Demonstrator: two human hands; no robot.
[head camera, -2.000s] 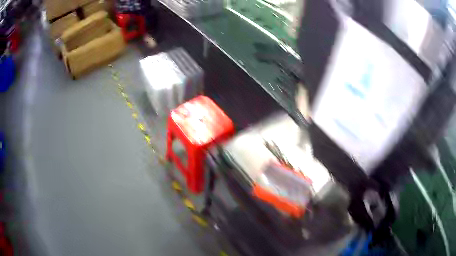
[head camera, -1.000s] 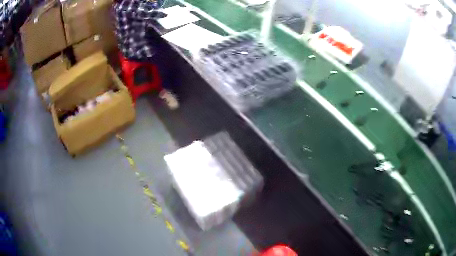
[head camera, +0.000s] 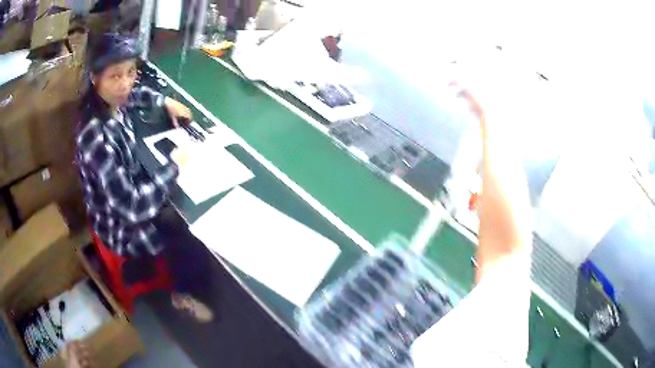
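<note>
My right hand (head camera: 468, 95) is raised at the right, at the end of a bare forearm and a white sleeve. It is small, blurred and washed out by glare, so its fingers and any held thing cannot be made out. My left hand is not seen. Nearest in front of me, clear plastic trays (head camera: 373, 298) with rows of dark parts stand on the green bench, left of my sleeve, which hides their right side.
A seated person in a checked shirt (head camera: 115, 180) handles dark parts at the bench. White sheets (head camera: 266, 244) lie between that person and the trays. A green conveyor (head camera: 323, 183) runs diagonally behind. An open carton (head camera: 108, 341) stands at lower left, a blue bin (head camera: 600, 280) at right.
The view has swung up and along the bench. The trays now appear lower, the seated person is nearer and fuller, and my right arm has come into the picture. The red stool in front has left it.
</note>
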